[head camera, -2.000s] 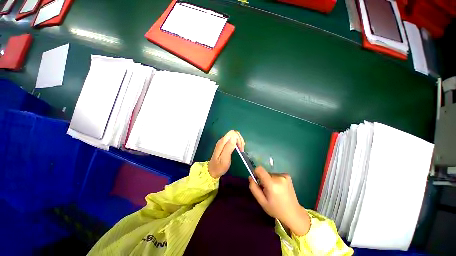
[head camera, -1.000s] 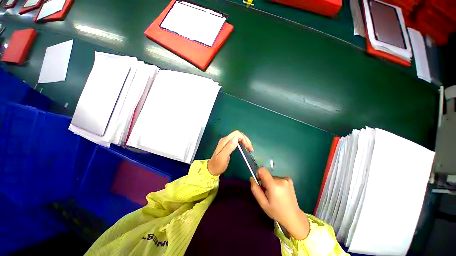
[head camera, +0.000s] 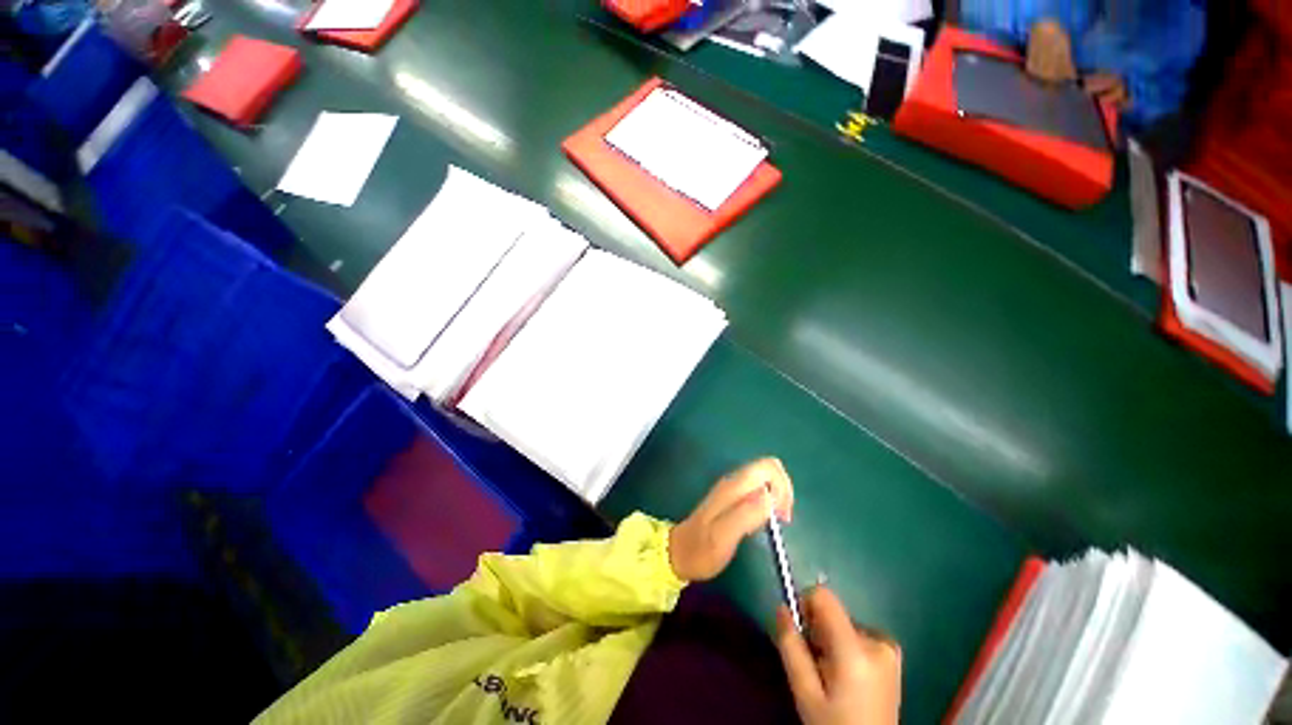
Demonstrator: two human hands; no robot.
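Note:
A thin panel [head camera: 785, 574] is seen nearly edge-on as a narrow light and dark line, held between my hands above the green bench. My left hand [head camera: 734, 518] grips its upper end. My right hand [head camera: 839, 663] grips its lower end between thumb and fingers. The fingertips partly hide both ends. The panel's faces cannot be made out.
Two white piles [head camera: 595, 368] lie side by side at left. A fanned white stack [head camera: 1183, 659] with a red layer stands at lower right. A panel [head camera: 689, 147] lies on a red pad [head camera: 624, 156] beyond. Blue crates [head camera: 184, 340] fill the left. A person's hand [head camera: 1050, 51] is opposite.
The view has turned, so the bench and piles appear shifted and tilted. A person's hands and blue sleeves now show opposite. My hands still hold the panel edge-on.

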